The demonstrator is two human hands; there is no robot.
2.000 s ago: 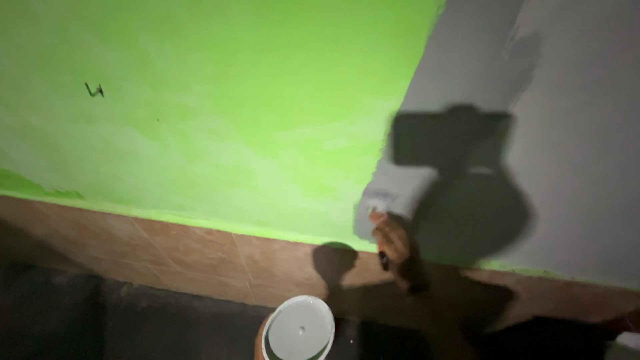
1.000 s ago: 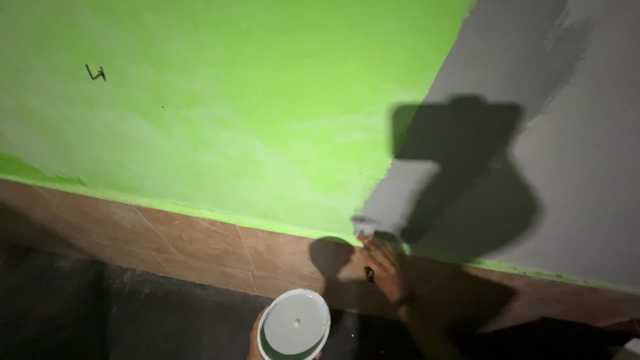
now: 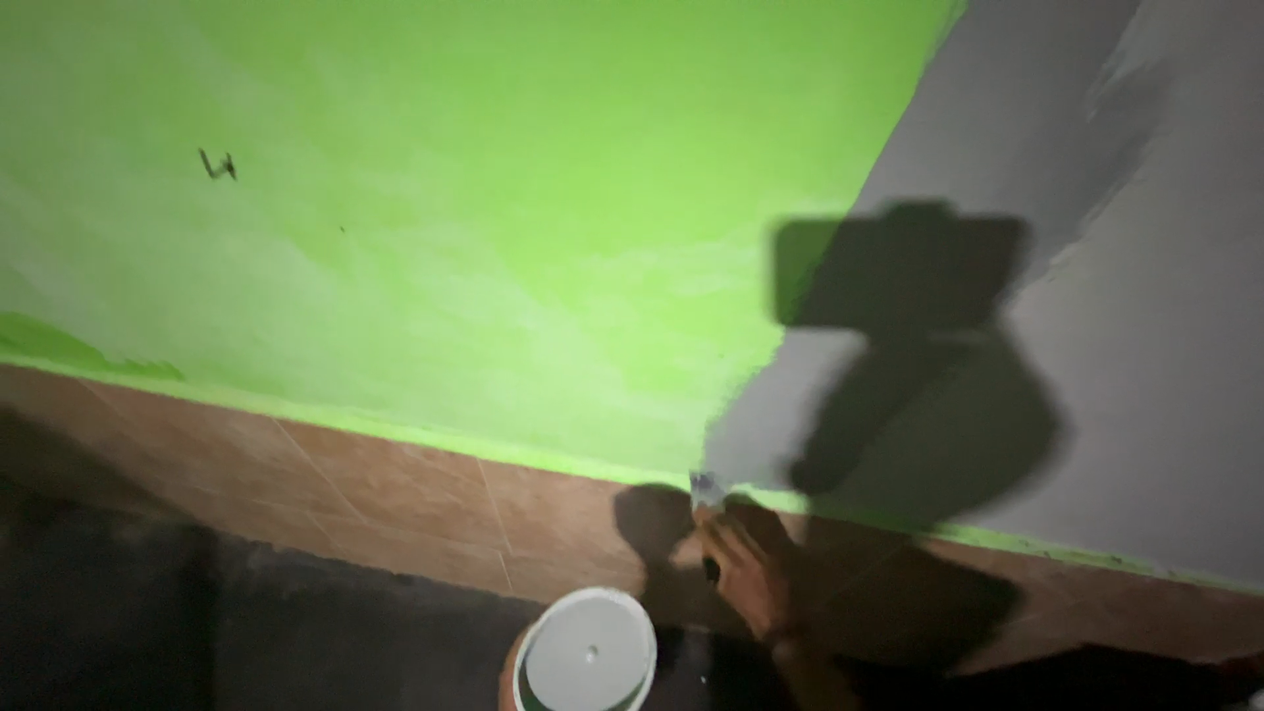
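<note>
My right hand [image 3: 741, 573] is closed around a paintbrush [image 3: 705, 488], its bristles at the lower edge of the painted wall, where grey paint [image 3: 755, 425] meets green paint [image 3: 494, 247]. Below and to the left, my left hand [image 3: 508, 671] holds a round white container [image 3: 590, 652] from its left side; most of that hand is hidden behind it. A pale grey round surface with a small spot at its middle shows inside the container's rim.
Brown tiles [image 3: 395, 474] run along the wall's foot, above a dark floor [image 3: 326, 632]. A bent metal hook or nail [image 3: 217, 166] sticks out of the green wall at upper left. Shadows fall across the grey part and the tiles.
My right hand and the brush have moved down to the wall's lower edge. The grey paint now reaches farther left and lower there. The container stays in my left hand.
</note>
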